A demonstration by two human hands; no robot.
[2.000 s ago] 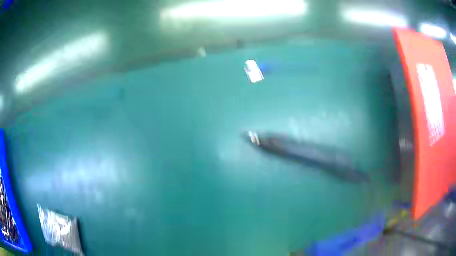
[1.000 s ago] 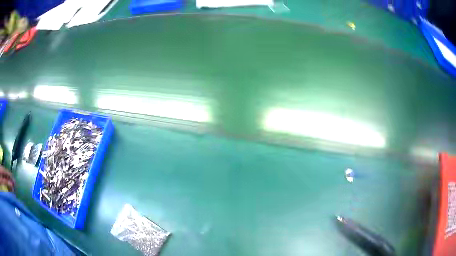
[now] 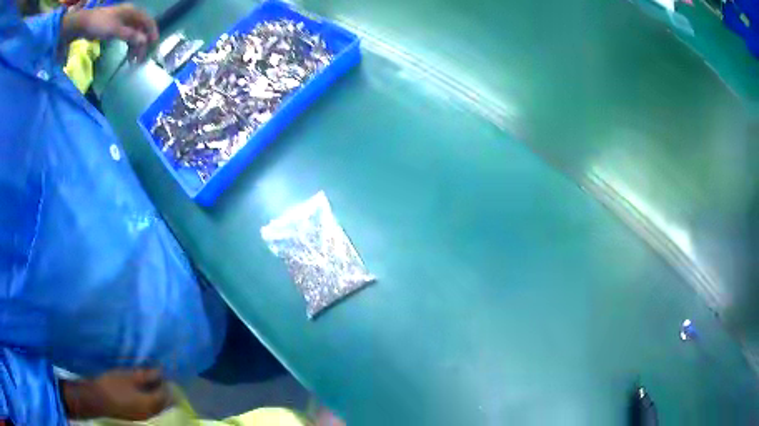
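A blue tray (image 3: 283, 112) heaped with small silvery and dark metal parts (image 3: 237, 87) lies on the green bench at the upper left. A palm-sized clear bag (image 3: 320, 254) of small grey contents lies flat in front of it, not touching it. A black screwdriver (image 3: 642, 408) shows only its tip end at the bottom right edge. Neither of my hands is clearly in view. A yellow cloth and a small skin-toned patch are cut off at the bottom edge; I cannot tell whose they are.
A person in a blue smock (image 3: 75, 225) stands along the bench's left side, one hand (image 3: 116, 25) beside the tray's far end. A small clear packet (image 3: 177, 52) lies near that hand. A small white and blue item (image 3: 687, 330) lies at the right.
The view has swung left and tilted. The tray and bag now show nearer the middle, the blue-smocked person shows more, and the red-orange board has left the view.
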